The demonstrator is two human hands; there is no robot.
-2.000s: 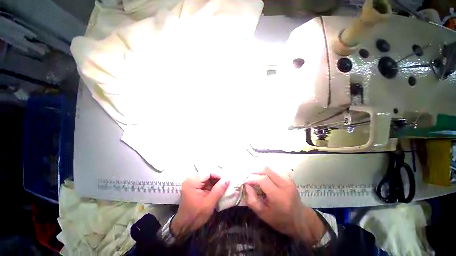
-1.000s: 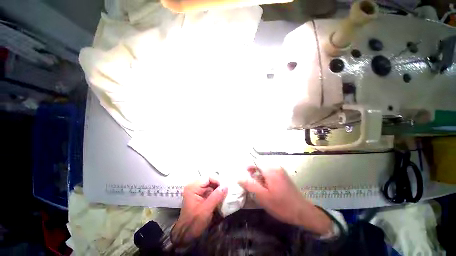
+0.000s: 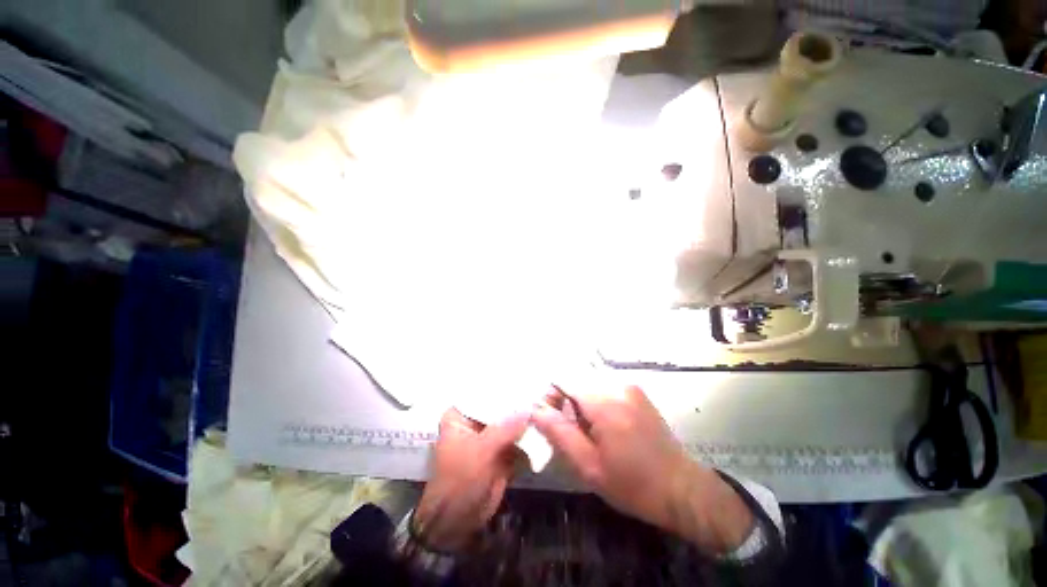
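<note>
A large cream cloth [image 3: 301, 201] lies over the table, glaring white under the lamp. A small pale folded part [image 3: 535, 447] of cloth is pinched between my two hands at the table's front edge. My left hand [image 3: 468, 464] holds it from the left with thumb and fingers. My right hand [image 3: 620, 447] holds it from the right, with thumb and forefinger close to my left thumb. A thin dark glint shows at my right fingertips; I cannot tell what it is. Glare hides where the small part meets the large cloth.
The sewing machine [image 3: 896, 218] stands at the right, with black shears [image 3: 953, 445] in front of it. The lamp [image 3: 540, 32] hangs at the top. A blue crate [image 3: 172, 361] is at the left. Crumpled cloth [image 3: 258, 516] lies below the table's left front edge.
The view has shifted, so the lamp shade now shows at the top. My hands have drawn closer together, and less of the small folded part shows below the fingers.
</note>
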